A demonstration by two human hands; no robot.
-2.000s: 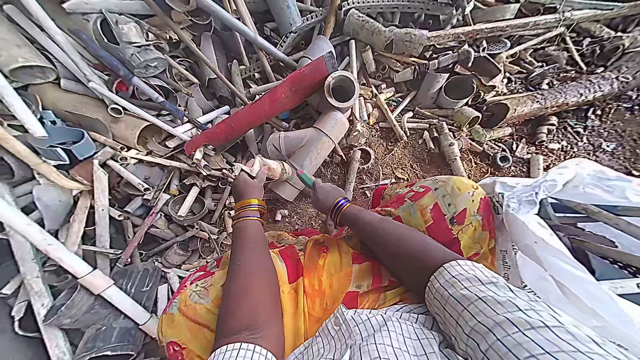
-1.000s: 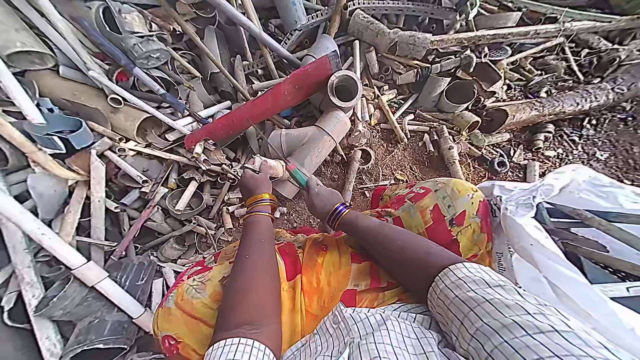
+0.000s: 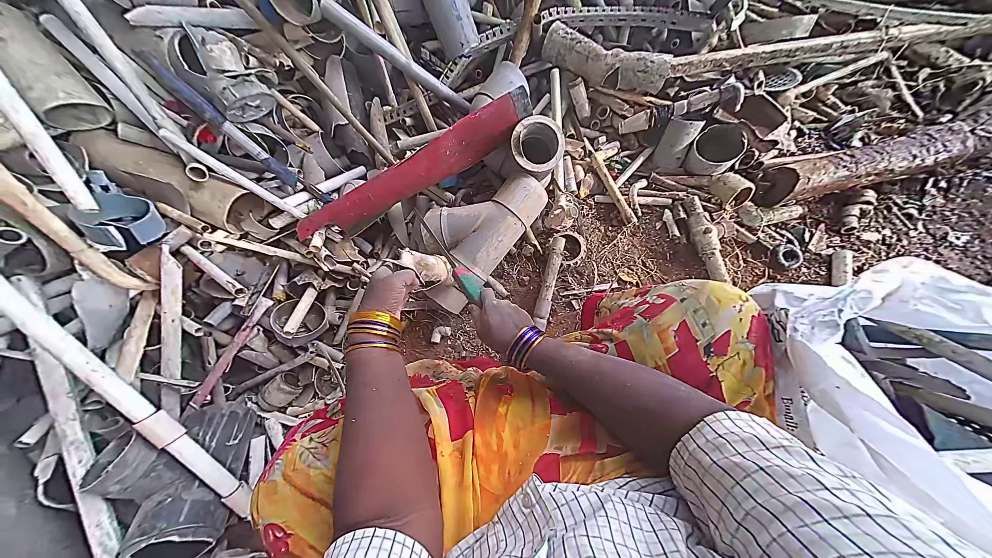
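Observation:
My left hand is closed around a pale, dirty pipe piece, whose free end points right. In my right hand is the green and red handle of a bladed tool; its thin dark blade runs up and left, close by the pipe piece. Just beyond both hands lies a grey plastic pipe branch fitting. A red half-round length of pipe rests slantwise above it, beside a round grey pipe socket.
Scrap plastic pipes and fittings heap up ahead and to the left, with a long white pipe at lower left. A white sack holding long strips lies at right. A rough brown pipe stretches along the soil at right.

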